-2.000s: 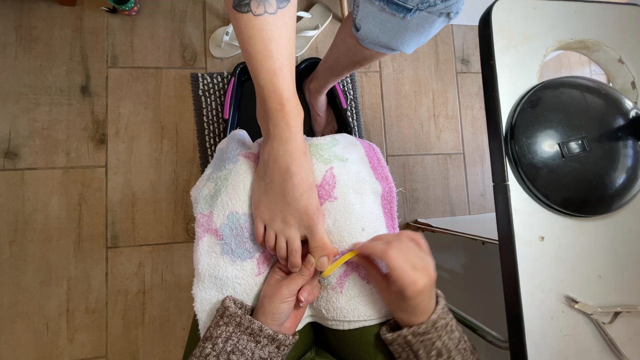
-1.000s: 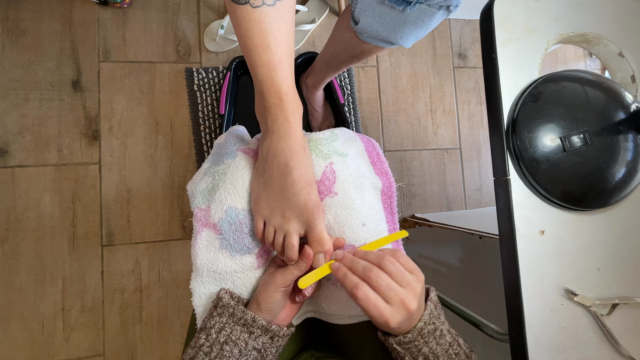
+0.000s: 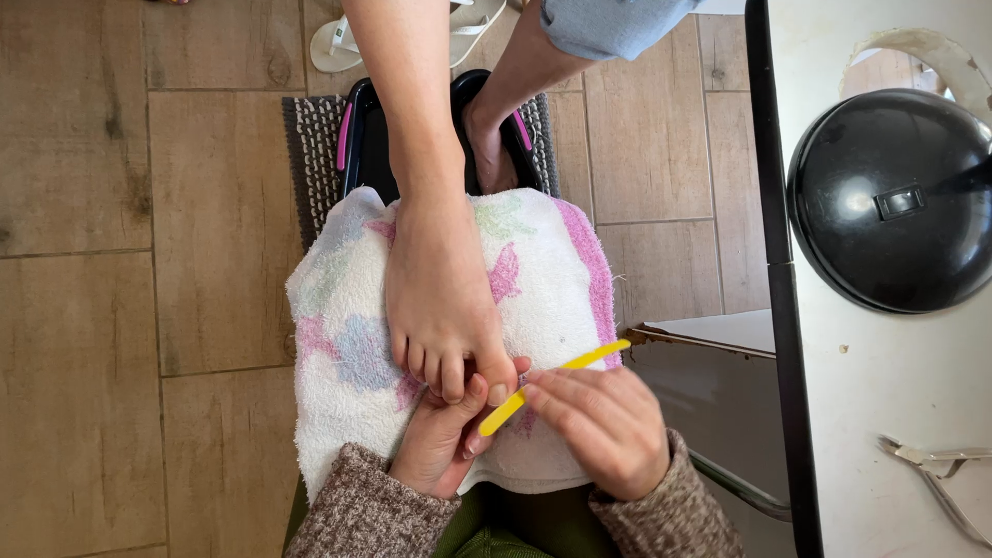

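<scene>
A person's bare foot (image 3: 442, 287) rests on a white towel (image 3: 542, 310) with pink, blue and green figures, spread over my lap. My left hand (image 3: 443, 438) grips the big toe from below, its thumb beside the toenail (image 3: 497, 394). Between the thumb and fingers of my right hand (image 3: 604, 426) is a yellow nail file (image 3: 593, 355), slanting from lower left to upper right. The file's lower end lies at the tip of the big toe; whether it touches the nail cannot be told.
Beyond the towel, the person's other foot (image 3: 492, 155) stands in a black basin (image 3: 355, 143) on a woven mat (image 3: 306, 155). White flip-flops (image 3: 335, 48) lie behind. The table (image 3: 845, 387) at right holds a black lamp head (image 3: 891, 201) and metal nippers (image 3: 922, 457).
Two seconds ago the file stood mostly under my right hand; now more of its length shows, reaching out past my fingers. My left hand stays at the big toe.
</scene>
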